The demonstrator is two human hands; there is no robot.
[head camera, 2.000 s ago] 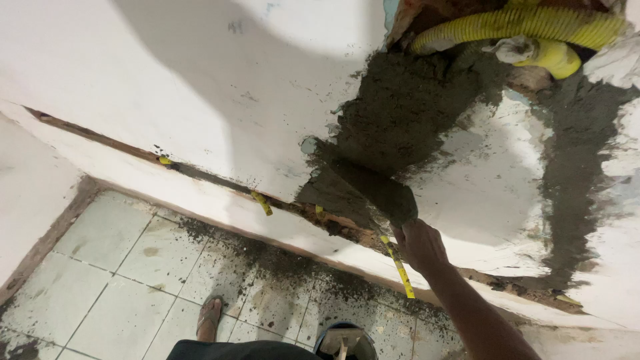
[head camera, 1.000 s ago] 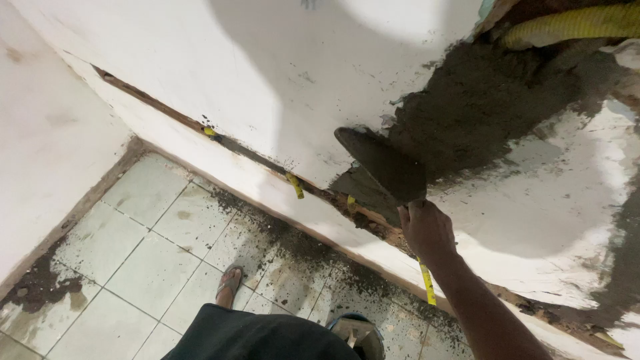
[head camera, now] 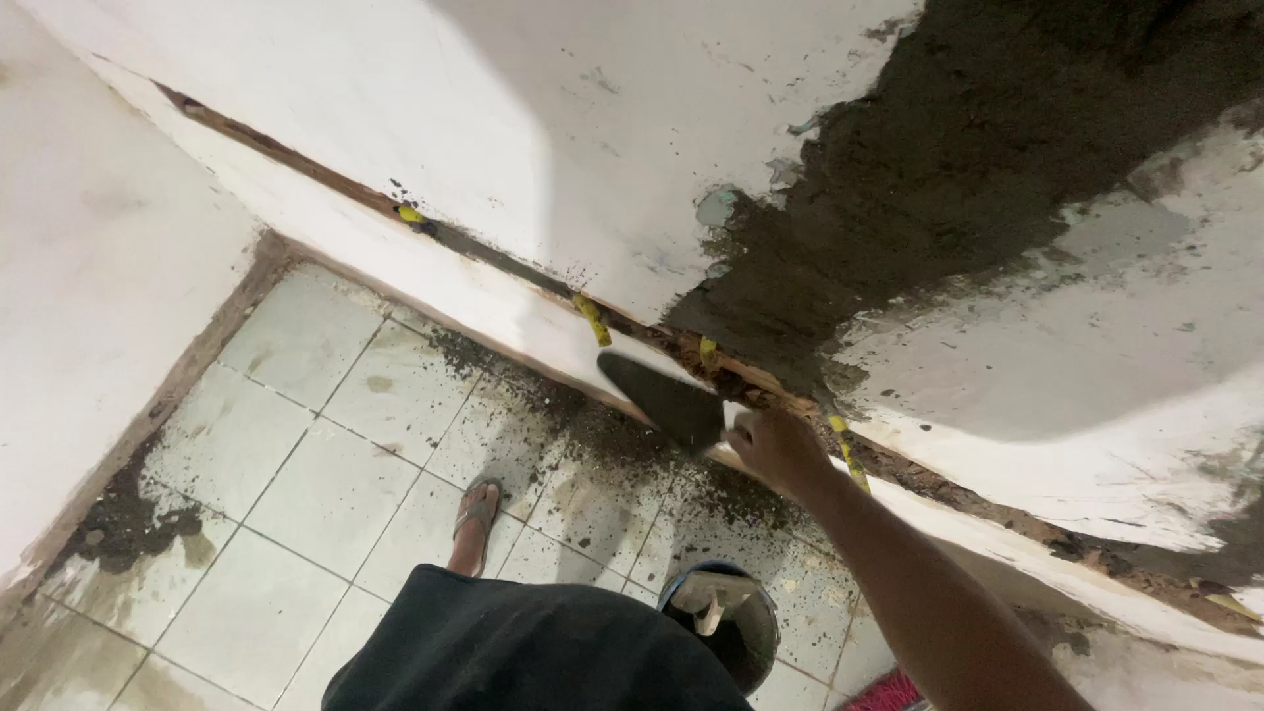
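Observation:
My right hand [head camera: 780, 449] grips the handle of a mortar-coated trowel [head camera: 671, 403], its pointed blade aimed left. The blade is in front of the low white strip of wall, just under a long chased groove [head camera: 504, 262]. Yellow corrugated conduit ends [head camera: 592, 319] stick out of the groove at several spots. Above the groove, a wide band of dark mortar [head camera: 948, 148] covers part of the white wall [head camera: 632, 118]. My left hand is out of view.
A bucket [head camera: 765, 632] with a tool inside stands on the tiled floor [head camera: 331, 494] by my knee. Mortar crumbs [head camera: 632, 439] lie along the wall's foot, and a dark heap [head camera: 123, 518] is by the left wall. Pink bristles [head camera: 884, 693] show at the bottom edge. My sandalled foot [head camera: 476, 523] is on the tiles.
The trowel in my right hand has moved down from the mortar band, across the groove, to in front of the low wall strip. The view has shifted away from the large yellow conduit.

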